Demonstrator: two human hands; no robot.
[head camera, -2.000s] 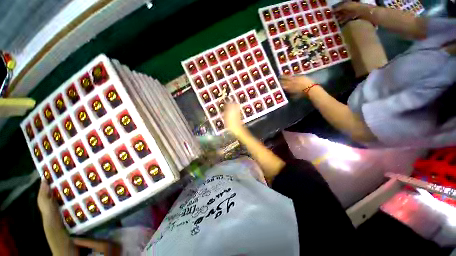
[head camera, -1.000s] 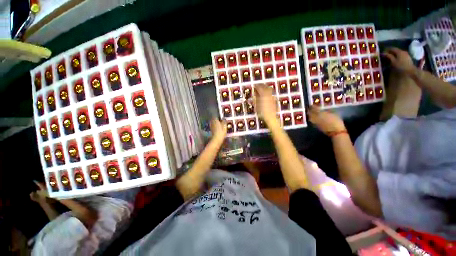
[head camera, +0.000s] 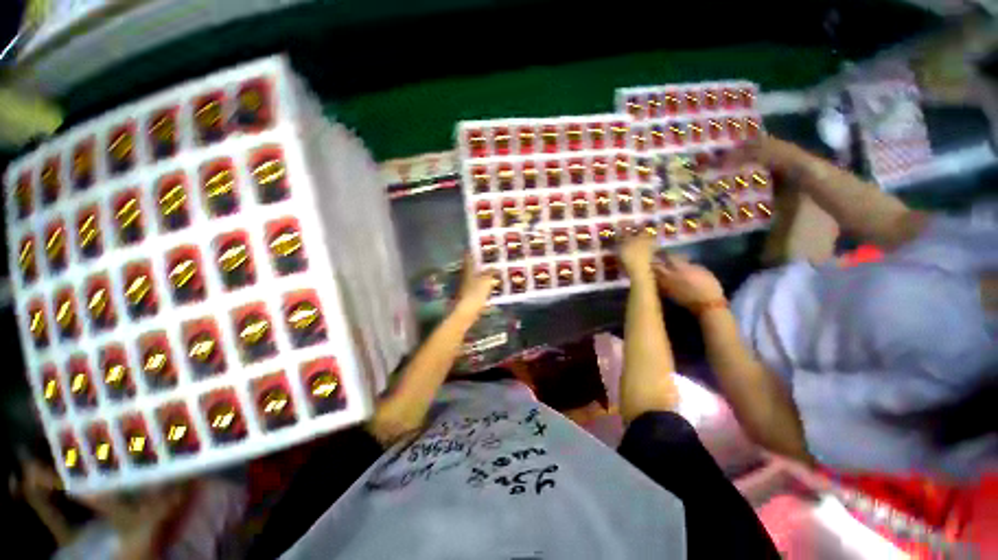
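Note:
The middle compartment tray lies in front of me, with red units in its pockets and small loose pieces on its left part. My left hand grips its near left corner. My right hand is at its near right corner, fingers on the edge; the picture is blurred there. This tray's right side meets or overlaps the right-hand tray; I cannot tell which. Black and cream loose pieces are heaped on the right-hand tray.
A tall tray stack stands at left, its top tray full of red units. A neighbouring worker at right has one hand near my right hand and one at the right-hand tray. Another person's hands show at lower left. A green belt runs behind the trays.
My right hand has moved from over the middle tray's units to its near right corner. The gap between the middle and right-hand trays has closed. My left hand stays at the near left corner.

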